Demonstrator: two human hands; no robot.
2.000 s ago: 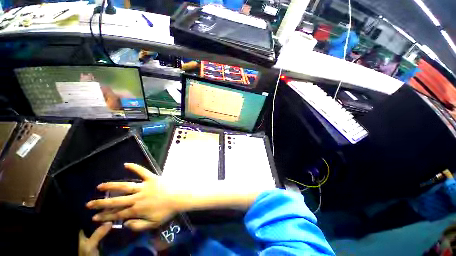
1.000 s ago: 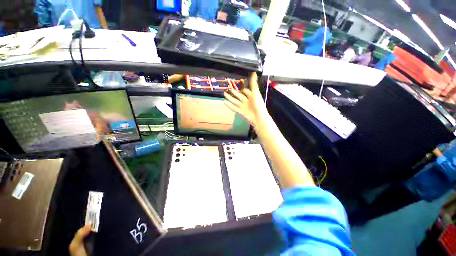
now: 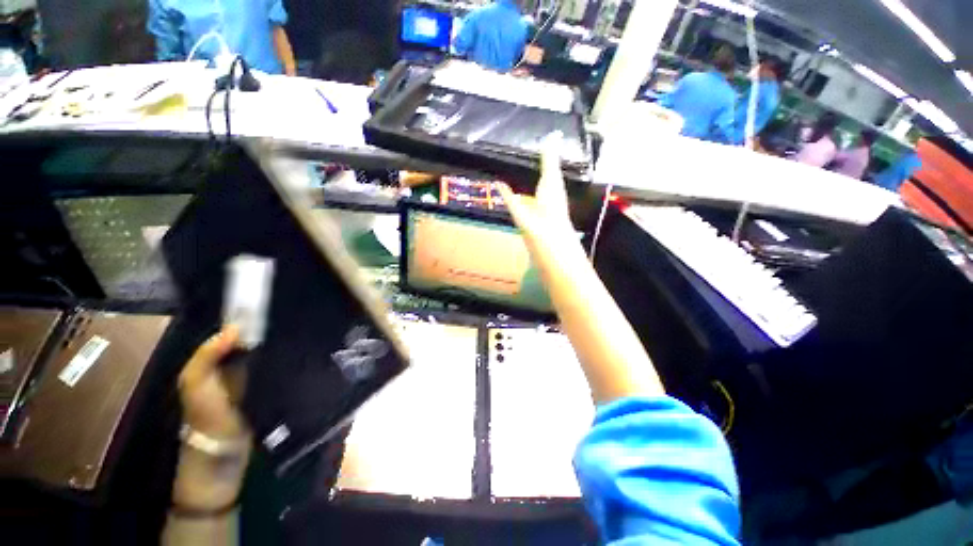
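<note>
My left hand (image 3: 213,400) grips the lower left edge of a black tablet (image 3: 293,320), held tilted in the air, with a white label near my thumb. My right hand (image 3: 542,205) is raised to the front edge of a black tray (image 3: 480,133) on the white shelf; its fingertips are at the edge, and whether they grip it is unclear. Below, a foam tray (image 3: 482,411) holds two tablets, back side up, white under glare. More bronze tablets (image 3: 91,395) with labels lie at the left.
Two monitors stand under the white shelf (image 3: 683,160), the right one (image 3: 469,256) showing orange. A white ribbed strip (image 3: 736,272) lies at the right. People in blue smocks (image 3: 704,101) are behind the shelf. A black cable crosses the shelf.
My left hand has lifted the black tablet up and right, now in front of the left monitor. My right hand has moved from the tablet up to the shelf tray and remains there.
</note>
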